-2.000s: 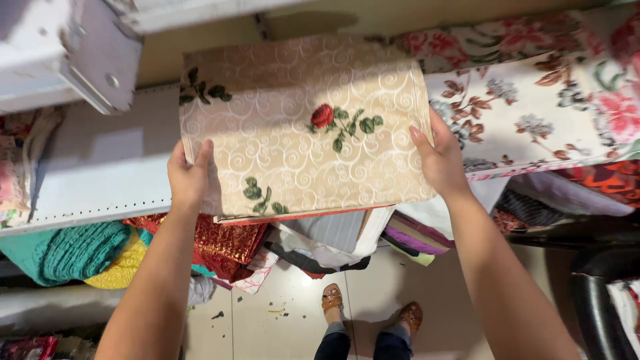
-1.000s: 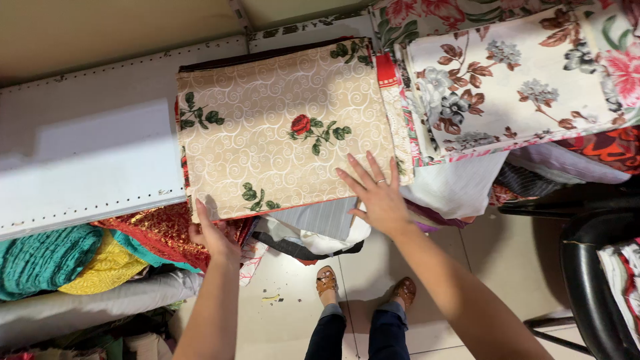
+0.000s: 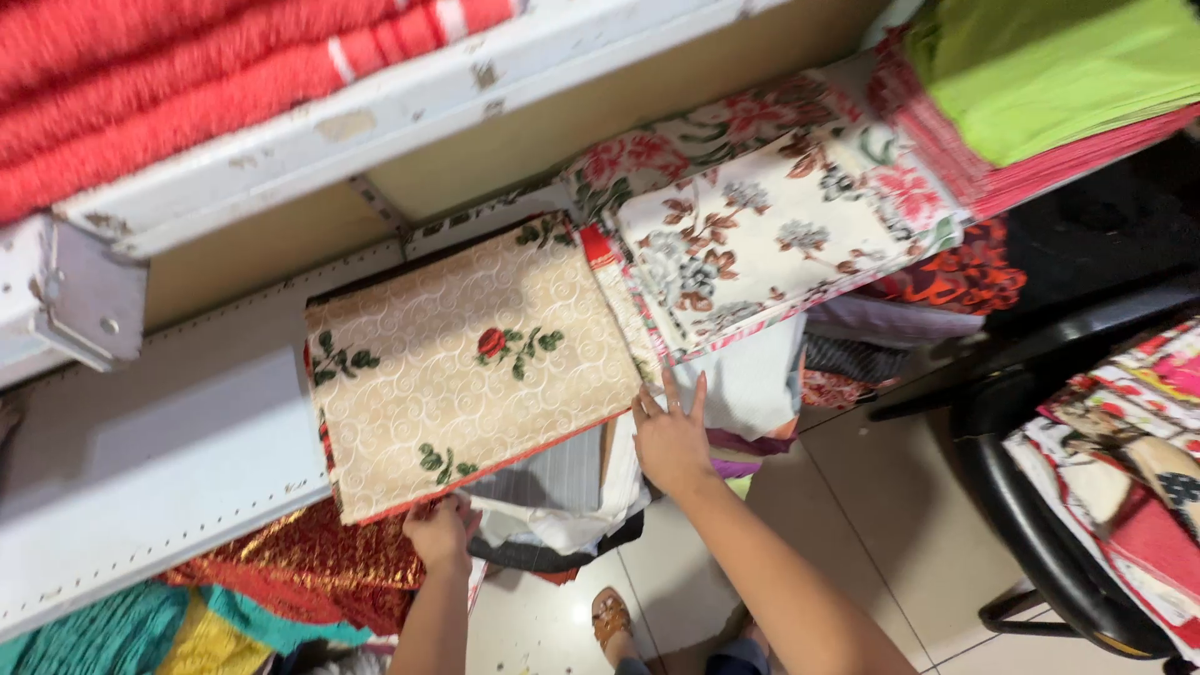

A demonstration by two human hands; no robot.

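A folded beige cloth stack (image 3: 431,375) with white swirls and red roses lies on the white metal shelf. My left hand (image 3: 442,532) is at its lower front edge, with the fingertips partly hidden; whether they grip it is unclear. My right hand (image 3: 673,436) touches the lower right corner of the stack with its fingers spread. Close against the right side of the beige stack lies a folded white cloth with grey and brown flowers (image 3: 769,234), on top of pink-flowered fabric (image 3: 637,159).
Red towels (image 3: 234,84) fill the upper shelf, whose metal edge (image 3: 394,103) overhangs at left. Green cloths (image 3: 1069,75) lie at upper right. Folded fabrics (image 3: 309,562) sit below the shelf. A black chair (image 3: 994,469) holding cloths (image 3: 1125,487) stands at right.
The beige stack, held between both hands two seconds ago, now rests on the shelf beside the white flowered cloth. My right hand has moved from the top of the stack to its lower right corner.
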